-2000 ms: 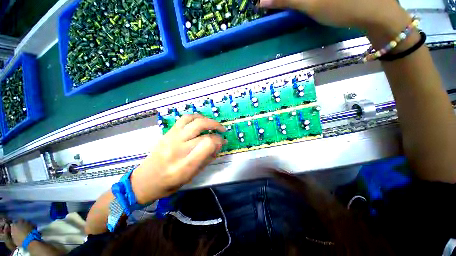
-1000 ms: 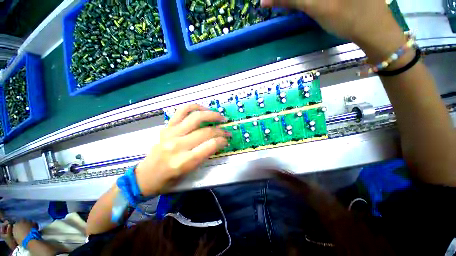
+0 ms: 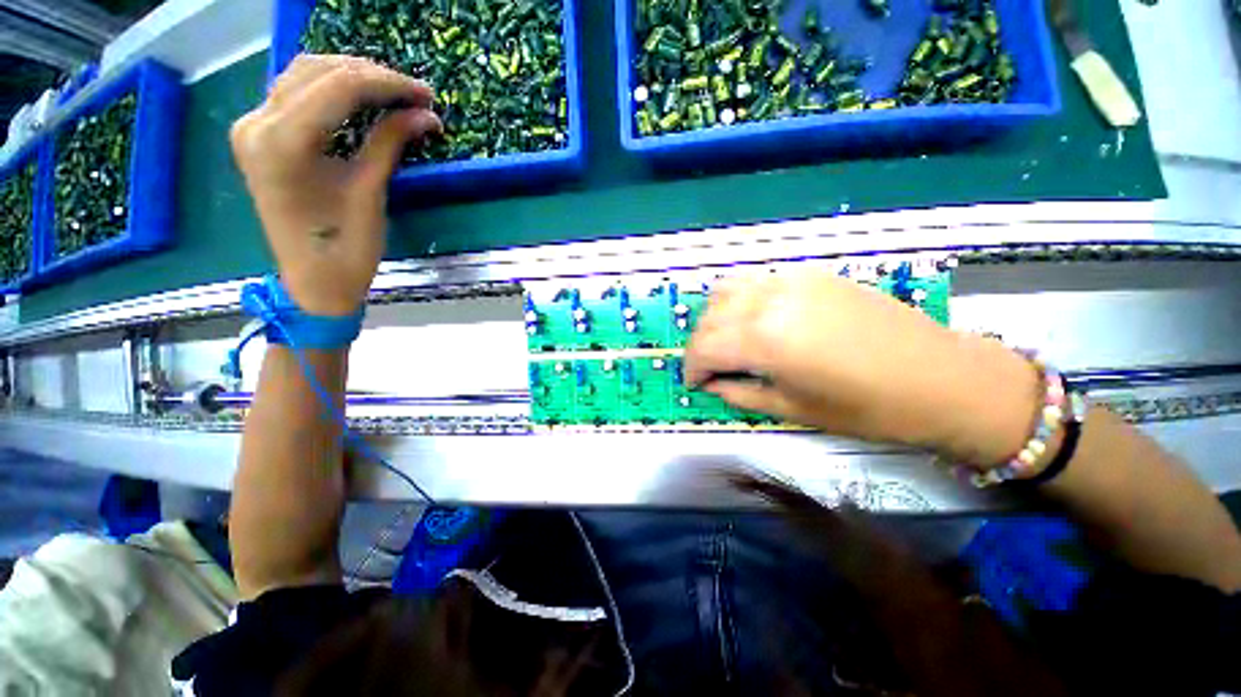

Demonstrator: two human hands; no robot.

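Note:
The green PCB panel (image 3: pixel 599 388) lies on the conveyor rails, with small blue and white parts standing in rows. My right hand (image 3: pixel 817 347) is over its right half, fingertips bent down at the board; what they hold is hidden. My left hand (image 3: pixel 320 157) is raised at the left edge of the left blue bin (image 3: pixel 497 170), thumb and forefinger curled towards each other; I cannot tell if a part is between them. That bin and the right blue bin (image 3: pixel 844 130) hold heaps of dark and yellow-green capacitors.
A pale-handled tool (image 3: pixel 1105 90) lies right of the bins on the green mat (image 3: pixel 653 191). More blue bins (image 3: pixel 157 164) stand at far left. The front conveyor rail (image 3: pixel 449 456) runs across before me. A blue cord hangs from my left wrist strap (image 3: pixel 320 328). Pale cloth shows at lower left.
My left hand has moved from the panel up to the left bin. My right hand has come down from the right bin to the panel. The whole view has shifted and turned.

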